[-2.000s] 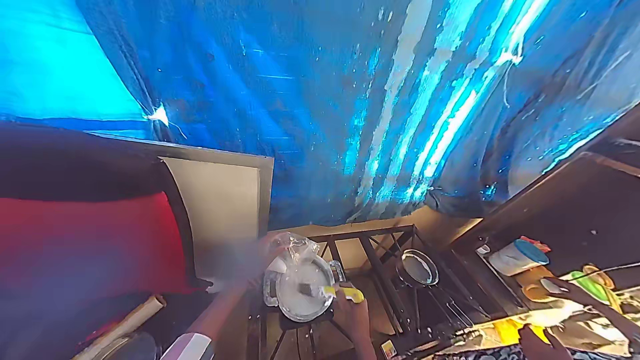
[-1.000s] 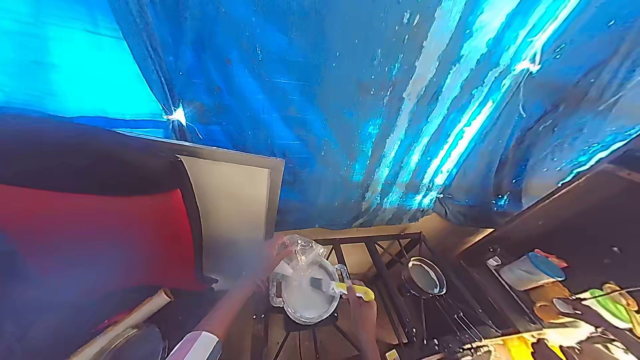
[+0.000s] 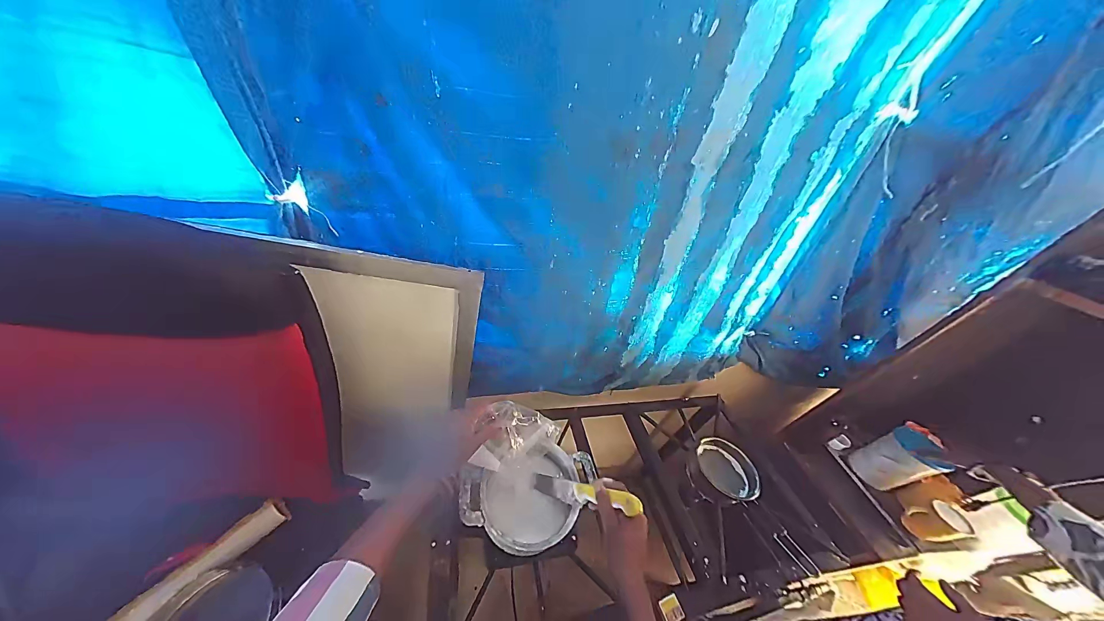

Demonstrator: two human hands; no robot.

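A round metal pot with two side handles sits on a black metal stove rack, with white contents inside. My right hand, at the pot's right, grips the yellow handle of a flat-bladed utensil, its blade over the white contents. My left hand is at the pot's upper left beside a clear plastic bag, whose mouth is over the pot. Haze blurs the fingers, but they appear to hold the bag.
A small round pan rests on the rack to the right. Beyond it are a white tub and a cup. A blue tarp hangs behind. At lower left lie a wooden rolling pin or stick and a round lid or pan.
The utensil's blade has shifted slightly within the pot while my right hand keeps its handle. My left hand and the plastic bag remain at the pot's upper left.
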